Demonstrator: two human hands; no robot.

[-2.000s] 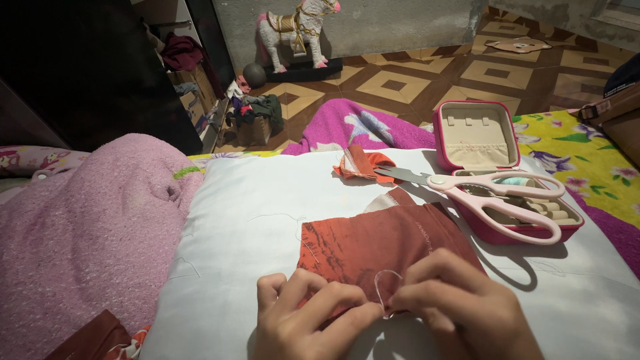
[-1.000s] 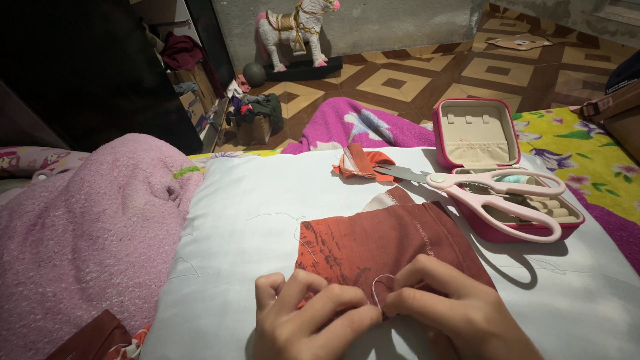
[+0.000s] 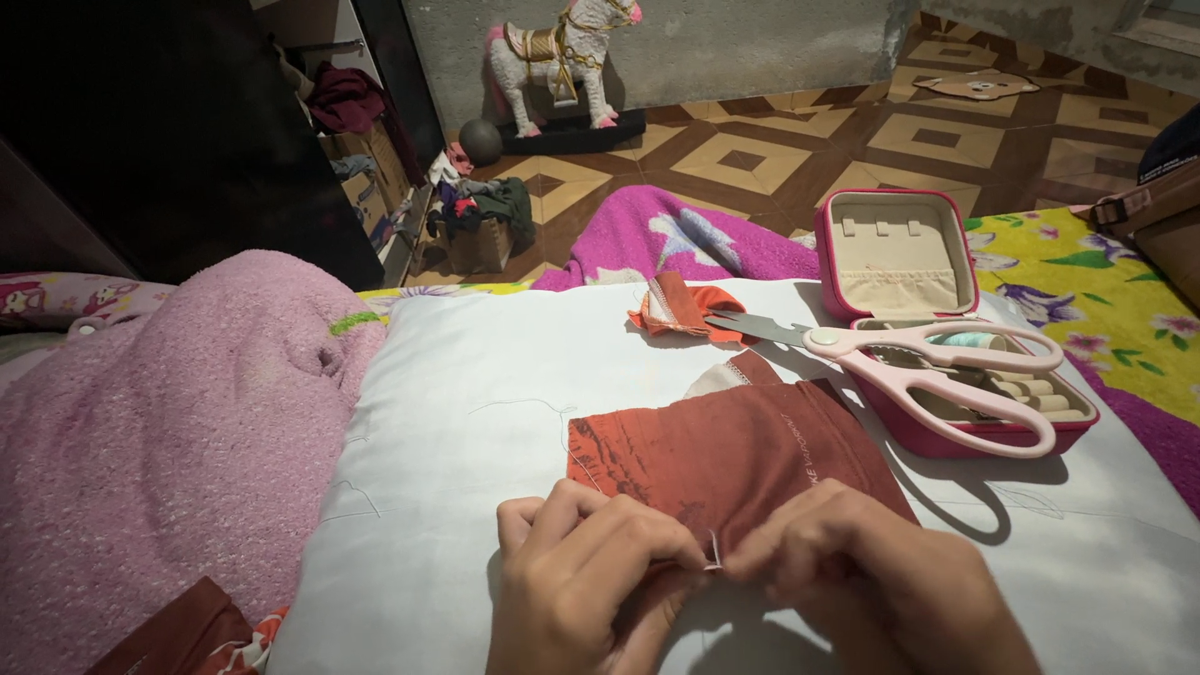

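Note:
A rust-red piece of fabric point(image 3: 741, 450) lies on a white pillow point(image 3: 450, 469). My left hand point(image 3: 600, 572) pinches its near edge between thumb and fingers. Beside it, almost touching, my right hand point(image 3: 872, 562) has its fingertips closed at the same edge; whether they grip a needle or thread is hidden. A short length of white thread point(image 3: 715, 548) stands up between the fingertips. Pink-handled scissors point(image 3: 900, 361) rest partly open across a small red sewing case point(image 3: 1078, 427), their blades reaching an orange and rust fabric scrap point(image 3: 689, 309).
A pink fleece blanket point(image 3: 178, 422) is heaped left of the pillow. Loose threads point(image 3: 361, 502) lie on the pillow. Beyond are a purple blanket point(image 3: 647, 230), a yellow floral cloth point(image 3: 1125, 309), a toy horse point(image 3: 553, 66) and a box of clothes point(image 3: 478, 244).
The thread loop between my fingertips has become smaller. My right hand has shifted slightly, while my left hand stays at the fabric edge. The scissors and case have not moved.

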